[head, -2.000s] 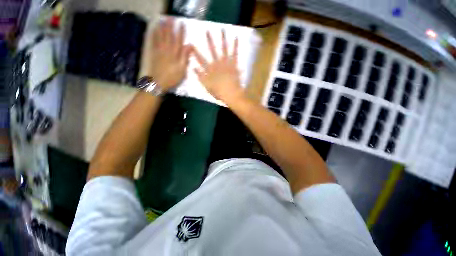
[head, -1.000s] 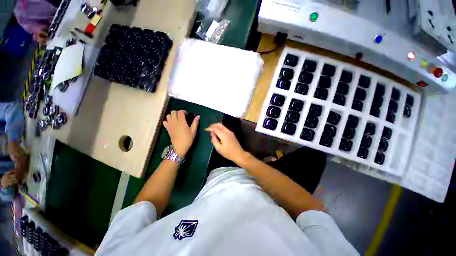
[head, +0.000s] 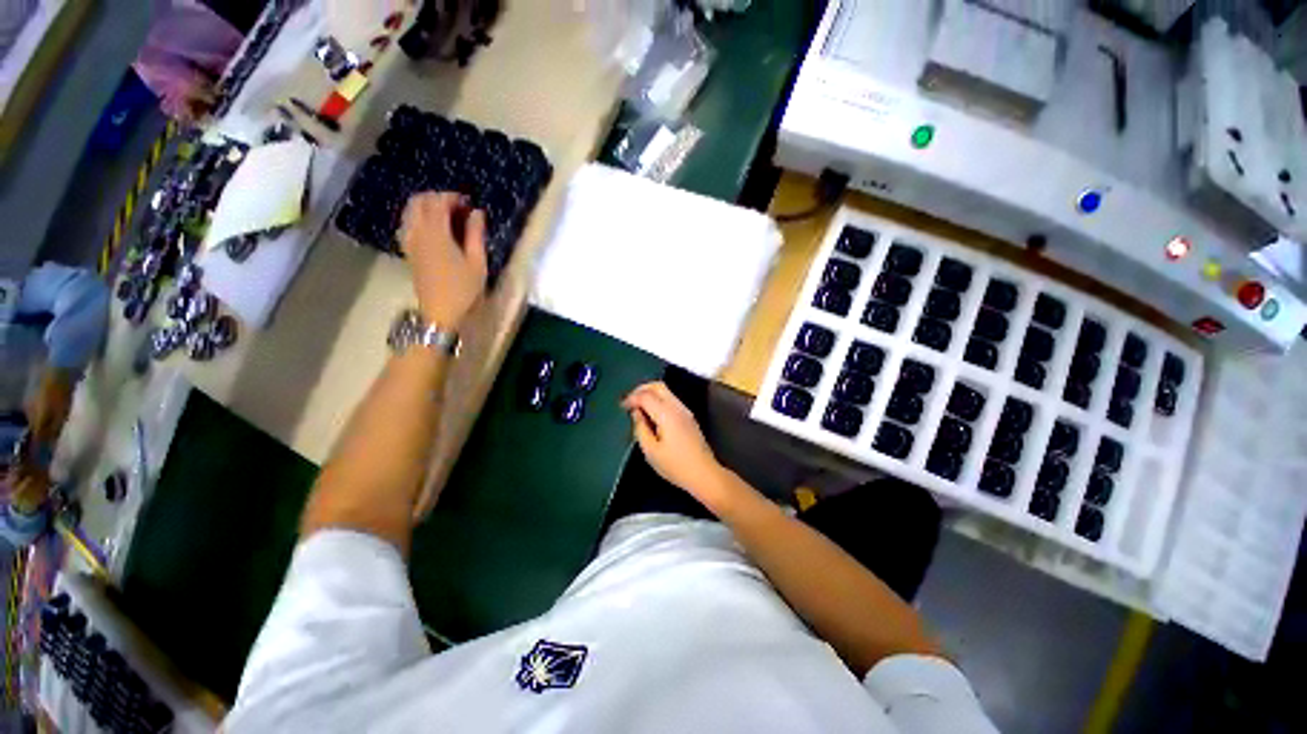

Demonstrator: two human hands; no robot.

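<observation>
My left hand (head: pixel 447 258) is on the near edge of the dense block of black housings (head: pixel 473 168) on the beige board; its fingertips are over the parts, and whether it grips one cannot be told. My right hand (head: pixel 671 435) hovers at the right edge of the green mat, fingers curled; nothing shows in it. Several small glossy dark parts (head: pixel 571 409) lie on the green mat between my hands. The white foam sheet (head: pixel 652 265) lies bare behind them. The white blister tray (head: pixel 979 366) at right holds rows of black housings.
A white machine (head: pixel 1003 179) with coloured buttons stands behind the tray. Clear plastic bags (head: pixel 659 72) lie behind the foam. An empty white tray (head: pixel 1233 488) is at far right. Metallic parts and a paper sheet (head: pixel 261 189) are at left. Another person's sleeve (head: pixel 65 308) shows at the left edge.
My hands left the foam sheet. My left hand then moved from the green mat to the housing block. The small dark parts on the mat are now uncovered. My right hand stays near the mat's edge.
</observation>
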